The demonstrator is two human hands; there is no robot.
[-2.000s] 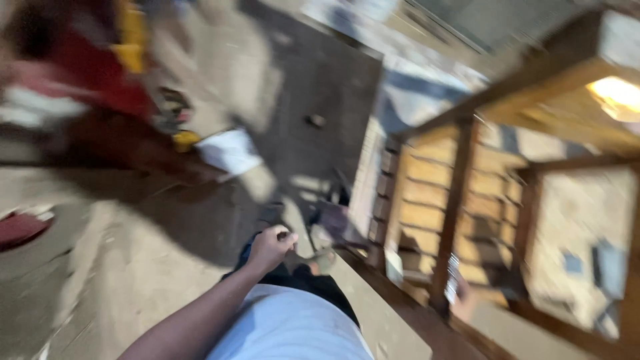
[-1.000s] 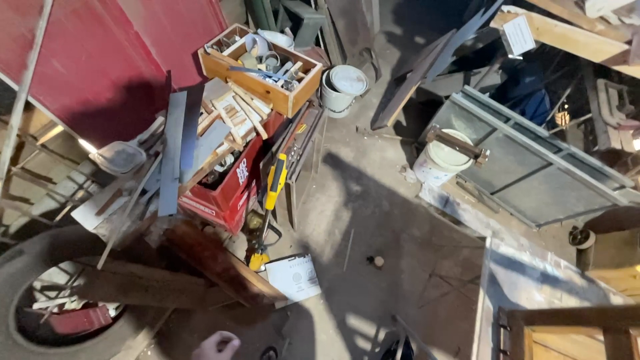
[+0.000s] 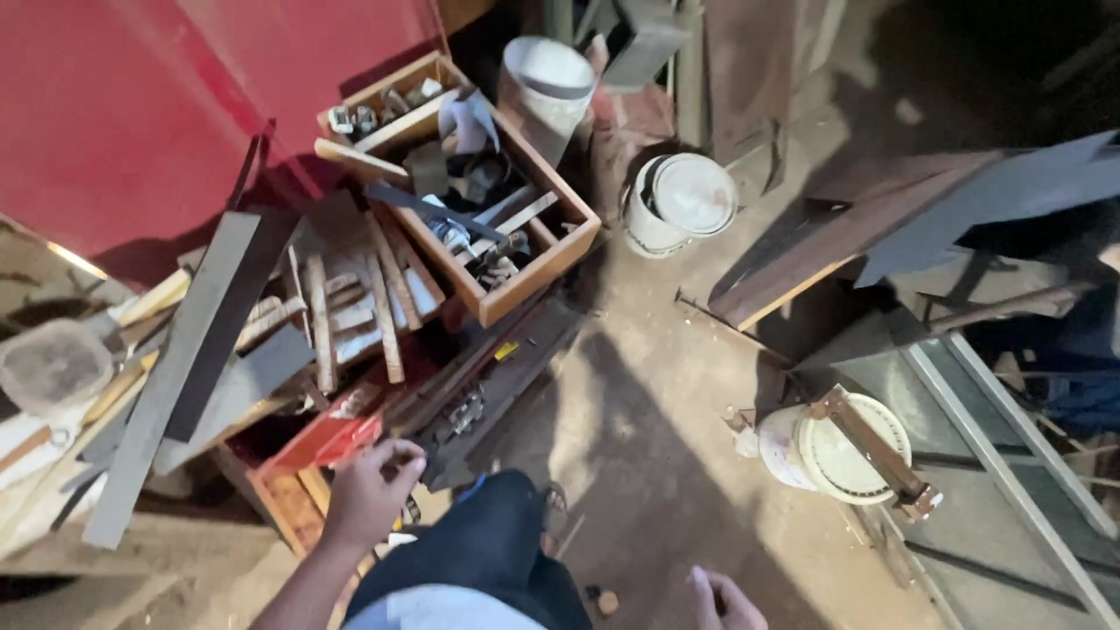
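My left hand (image 3: 378,484), fingers curled, hovers beside the red crate (image 3: 324,437) at lower left; whether it holds something small cannot be told. My right hand (image 3: 724,602) shows only its fingertips at the bottom edge, over the floor, and its grip is unclear. Beyond the left hand lies a stack of wood strips (image 3: 385,306) with a grey board (image 3: 175,376) across the pile. Behind them a wooden drawer box (image 3: 534,280) holds loose hardware, fittings and a roll of material. A small yellow object (image 3: 507,351) lies on a dark ledge.
A lidded white bucket (image 3: 658,229) stands past the drawer box. At right, another bucket (image 3: 792,446) carries a rusty metal bar (image 3: 879,451) on its lid, near a glazed metal frame (image 3: 1006,490) and leaning boards (image 3: 840,236). A red panel (image 3: 131,114) rises at the back left.
The view has swung from the wooden furniture at right toward the drawer box and pile, which now look nearer. My left hand is now beside the red crate.
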